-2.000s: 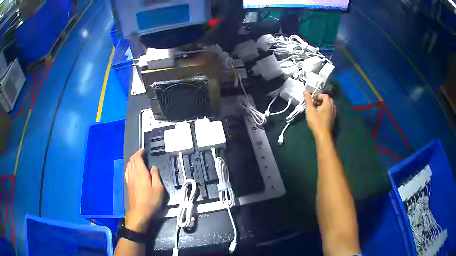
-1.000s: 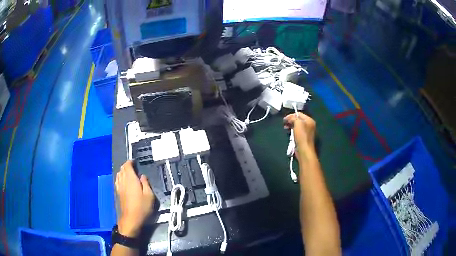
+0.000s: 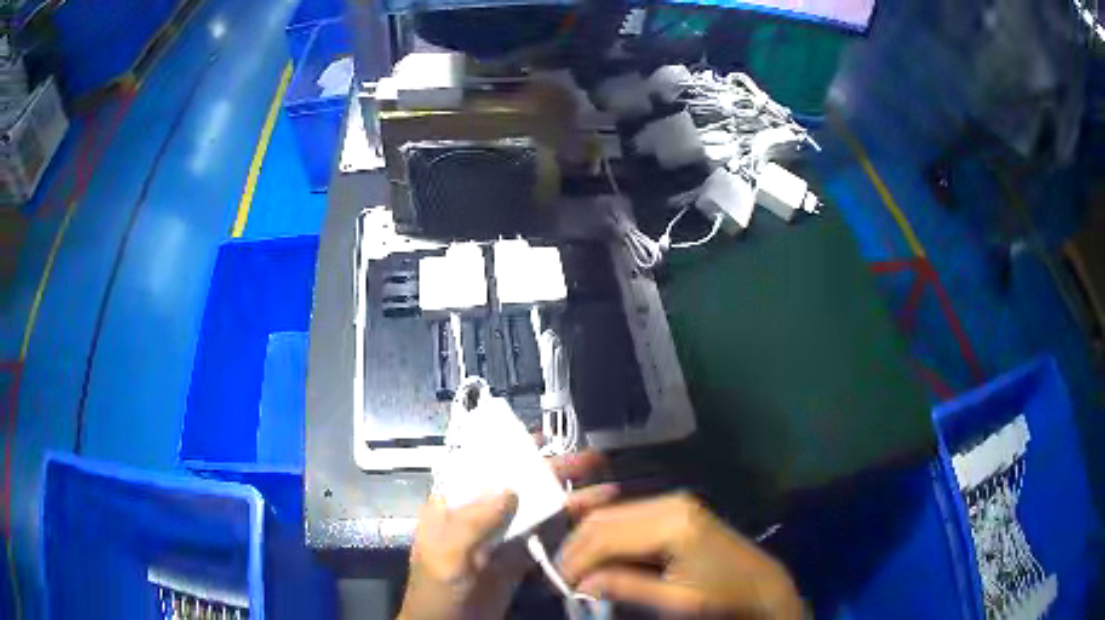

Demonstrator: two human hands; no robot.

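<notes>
Two white power adapters (image 3: 453,281) (image 3: 530,275) sit side by side on the black slotted fixture plate (image 3: 394,394), their bundled cords running toward me. My left hand (image 3: 467,545) holds another white adapter (image 3: 499,466) at the bench's front edge, above the fixture's near rim. My right hand (image 3: 673,557) is beside it, blurred, with its fingers around the white cord (image 3: 551,567) that comes out of this adapter. The held adapter covers part of the left cord in the fixture.
A dark round fan grille (image 3: 473,190) stands behind the fixture. A tangled adapter pile (image 3: 727,133) lies on the green mat's (image 3: 788,327) far part. Blue bins with adapters stand at left (image 3: 152,484) and right (image 3: 1042,424); another blue bin (image 3: 248,351) is beside the bench.
My right hand has moved from near the pile to the bench's front edge. My left hand has left the fixture's side and now holds an adapter. The camera view has shifted.
</notes>
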